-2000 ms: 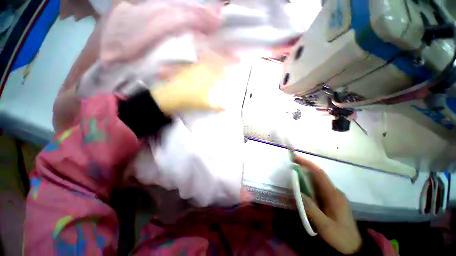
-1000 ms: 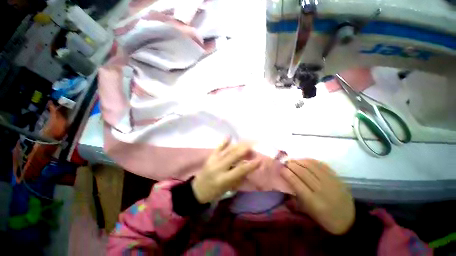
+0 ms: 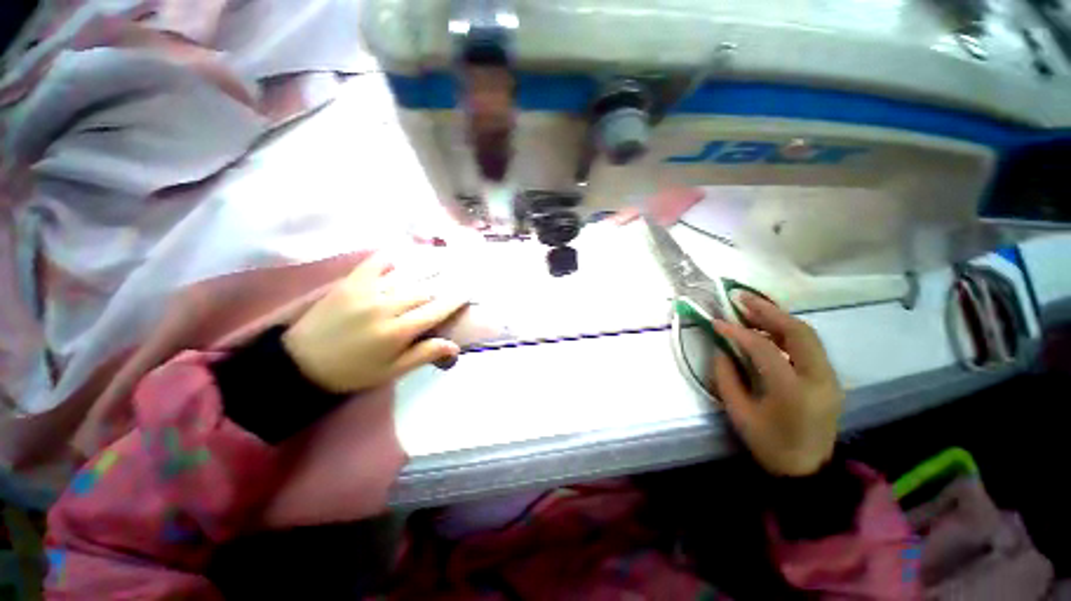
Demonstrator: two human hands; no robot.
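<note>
The large pink garment cloth (image 3: pixel 129 188), with its pale reverse side up, is heaped left of the needle, and a pink part hangs over the table's front edge. My left hand (image 3: pixel 374 319) lies on the cloth near its right edge, fingers pointing toward the needle. My right hand (image 3: pixel 781 382) holds the scissors (image 3: pixel 695 282) by their green-and-white loop handles. The blades point up and away, right of the black attachment (image 3: pixel 563 255). The presser foot is lost in bright glare.
The cream sewing machine head (image 3: pixel 752 135) with a blue stripe spans the back. A pink scrap (image 3: pixel 672 207) lies by the scissor tips. Second snips (image 3: pixel 984 317) lie at the far right table edge. A green-rimmed basket (image 3: pixel 934 472) stands below right.
The view has shifted right. My right hand has left the cloth and taken hold of the scissors' handles. My left hand and the cloth's edge now lie closer to the needle.
</note>
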